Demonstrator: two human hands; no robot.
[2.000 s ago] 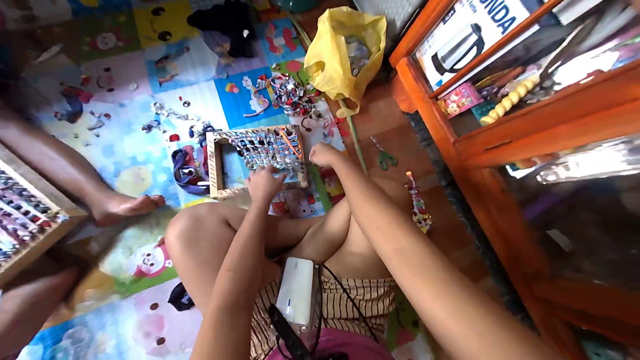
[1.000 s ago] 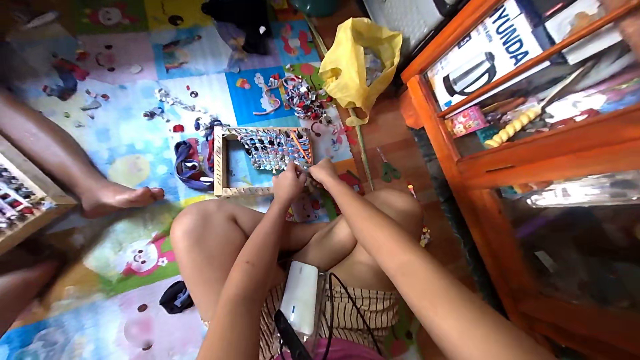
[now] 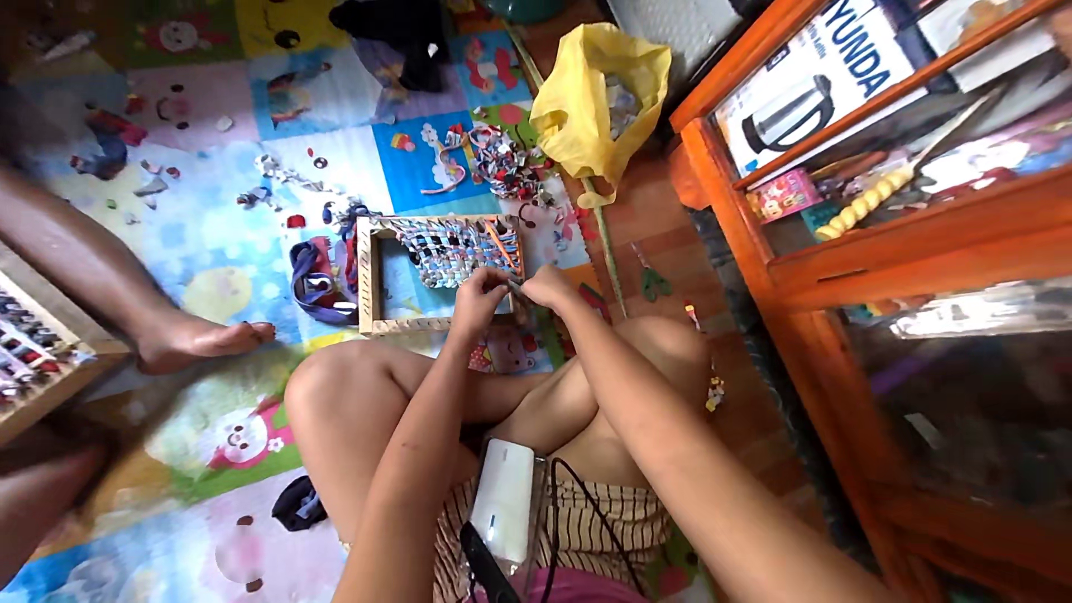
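Observation:
A wooden frame loom (image 3: 366,276) lies on the printed floor mat in front of my crossed legs. Woven fabric strips (image 3: 452,251) fill its upper right part, and an orange strip (image 3: 502,243) crosses them. My left hand (image 3: 481,297) is at the frame's lower right, fingers pinched on a small greyish strip (image 3: 513,286). Close beside it, my right hand (image 3: 548,287) is curled at the other side of the strip; its fingertips are partly hidden, so its grip is unclear. Dark blue cloth strips (image 3: 314,285) lie against the frame's left side.
Fabric scraps (image 3: 507,163) lie beyond the frame, near a yellow plastic bag (image 3: 578,109). Green-handled scissors (image 3: 656,283) are on the wooden floor. An orange cabinet (image 3: 754,268) stands at right. Another person's foot (image 3: 201,335) and a second frame (image 3: 92,360) are at left. A white power bank (image 3: 502,494) rests on my lap.
Two seconds ago my left hand was over the frame's lower middle, apart from my right. Both hands are now close together at its lower right corner.

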